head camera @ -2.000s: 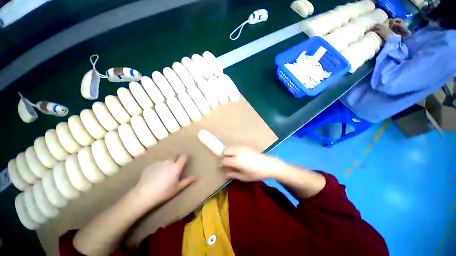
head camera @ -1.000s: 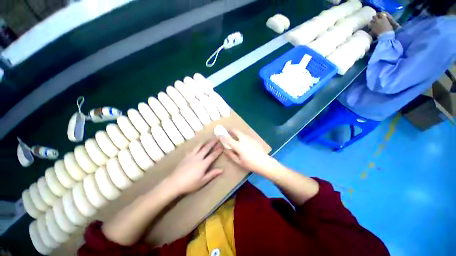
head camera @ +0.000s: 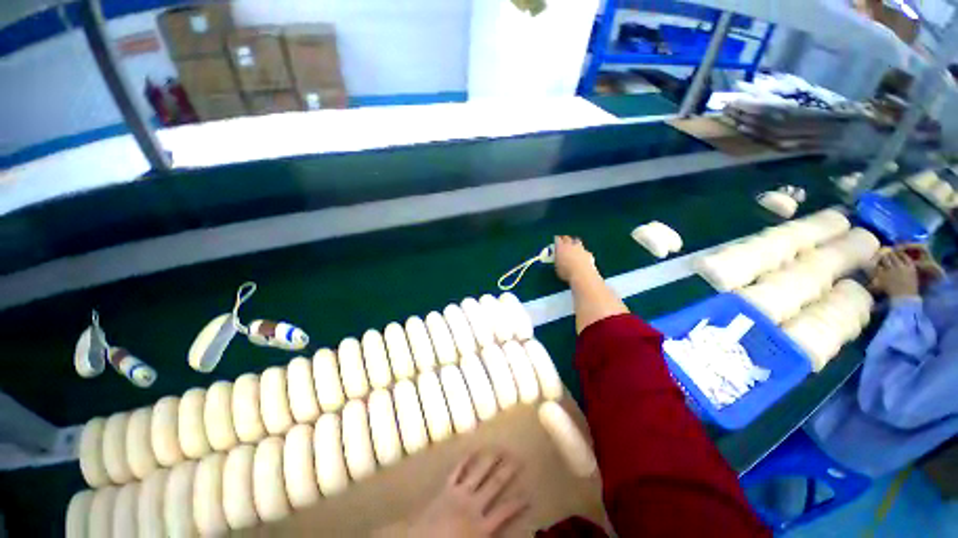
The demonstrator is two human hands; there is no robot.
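Note:
My right hand point(head camera: 573, 259) is stretched out over the green belt and closed on a corded tag piece point(head camera: 547, 253), whose white loop sticks out to the left. Most of that piece is hidden by the hand. My left hand point(head camera: 483, 496) lies on the brown cardboard sheet point(head camera: 420, 478), fingers spread, with nothing seen in it. A single cream oval piece point(head camera: 567, 439) lies on the cardboard beside my right sleeve. Two long rows of cream oval pieces point(head camera: 326, 380) stand on edge on the sheet, left of my right arm.
A blue basket point(head camera: 777, 391) of white slips is right of my arm. Corded pieces point(head camera: 215, 342) with tags lie on the belt at left. A cream piece point(head camera: 658, 240) lies beyond my hand. Stacked cream rows point(head camera: 772, 252) and a person in blue point(head camera: 903, 368) are at right.
The view has tilted up. My right hand has left the single oval piece on the cardboard and reached forward to the corded piece on the belt. My left hand remains on the cardboard.

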